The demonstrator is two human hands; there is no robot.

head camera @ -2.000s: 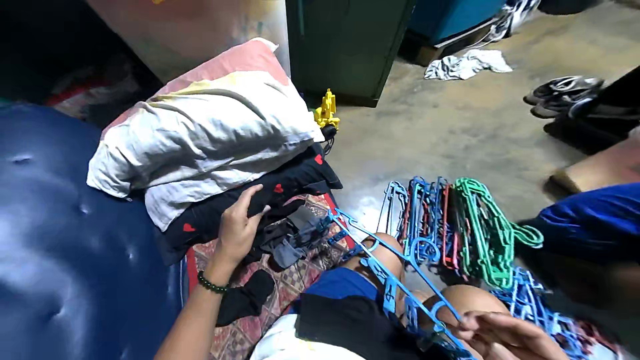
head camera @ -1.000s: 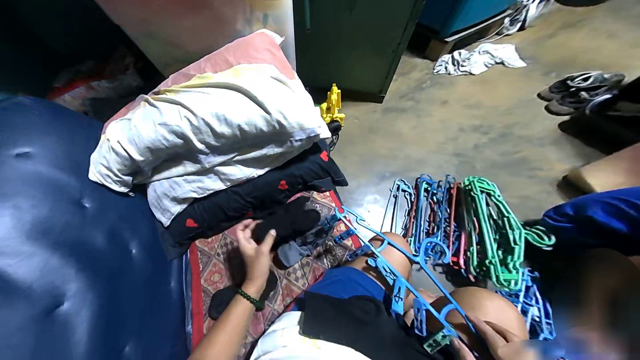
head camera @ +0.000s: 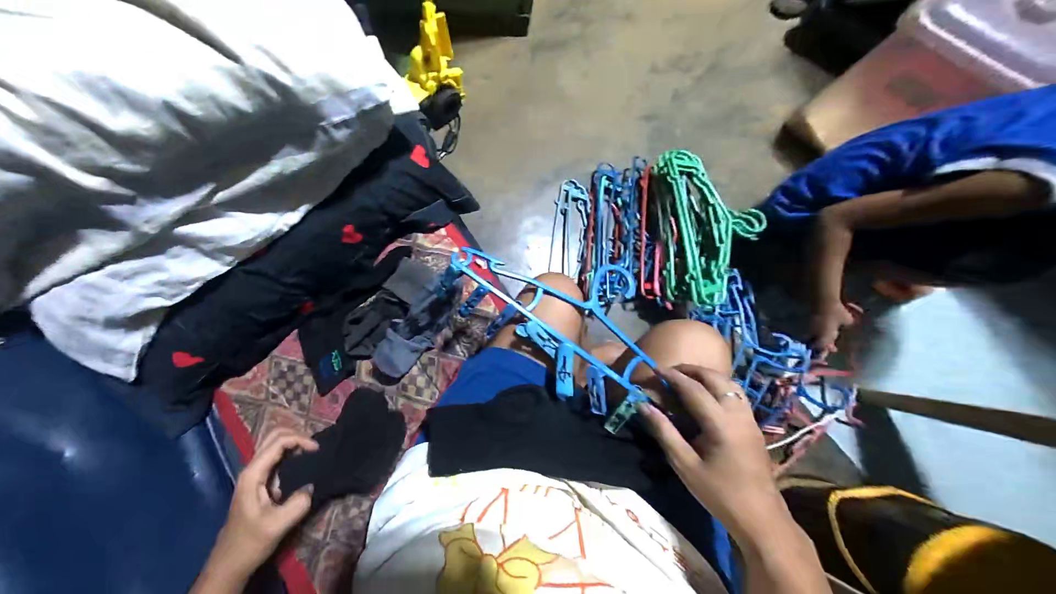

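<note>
My left hand (head camera: 268,499) pinches one end of a black sock (head camera: 351,445) over the patterned mat at lower left. My right hand (head camera: 714,429) grips the near end of a blue plastic clip hanger (head camera: 536,318), which slants across my knees with small clothespins hanging from it. Black cloth (head camera: 528,429) lies across my lap, under the hanger. Grey and black socks (head camera: 404,318) lie in a loose heap on the mat, beyond the sock in my left hand.
Blue, red and green hangers (head camera: 693,231) stand bunched on the floor past my knees, with more tangled hangers (head camera: 767,363) to the right. Another person's hand (head camera: 833,326) touches these. A pillow (head camera: 190,140) rests on dark heart-patterned bedding (head camera: 322,247) at left.
My left hand has moved back toward me, holding a black sock. My right hand still has the blue hanger. The view has tilted down. The other person's arm now reaches to the tangled hangers.
</note>
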